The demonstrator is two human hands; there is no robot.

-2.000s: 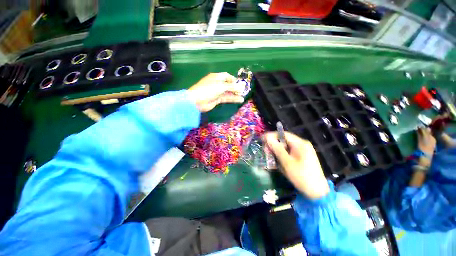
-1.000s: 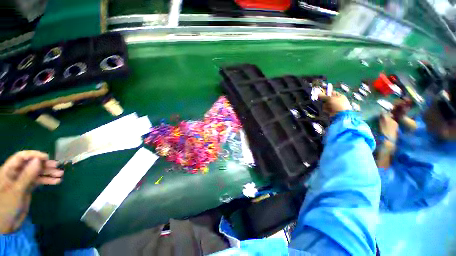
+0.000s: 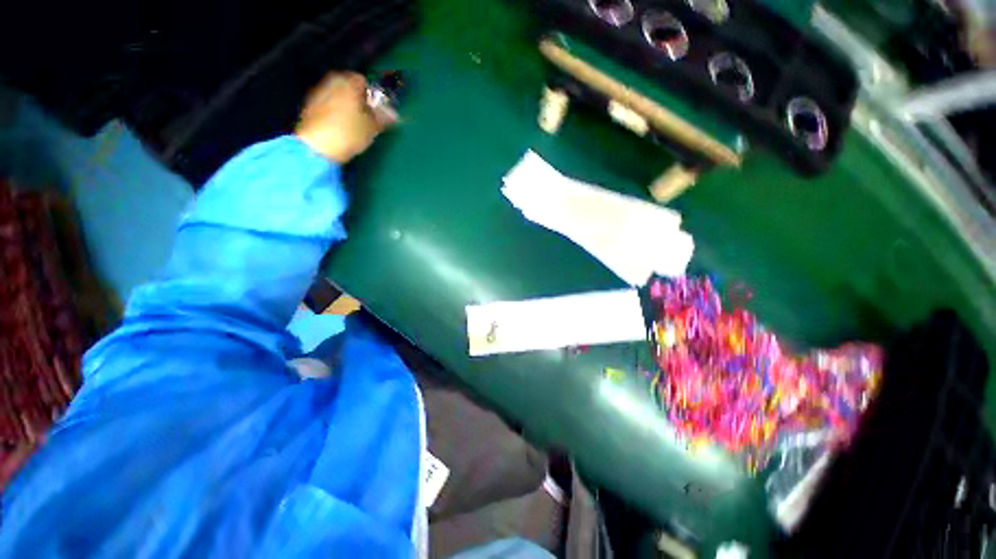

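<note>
My left hand (image 3: 341, 118) is at the upper left, stretched out beside the dark trays. Its fingertips are closed on a small shiny unit (image 3: 382, 98), blurred, so its details cannot be told. My right hand is not in view. A white strip (image 3: 559, 323) lies flat on the green bench top, with a small mark near its left end. Fanned white strips (image 3: 595, 224) lie just behind it. A heap of pink, red, yellow and blue rubber bands (image 3: 743, 377) lies to their right.
A black tray (image 3: 754, 33) with round silver-rimmed units stands behind, above a tan bar stand (image 3: 639, 100). A clear bag (image 3: 801, 470) touches the heap. Dark trays (image 3: 928, 437) are at right and dark trays (image 3: 246, 104) at upper left. A red stacked mass (image 3: 38, 317) is at far left.
The view has swung left and tilted. My left hand has moved away from the strips to the dark trays, now with a shiny unit. My right hand has left the picture.
</note>
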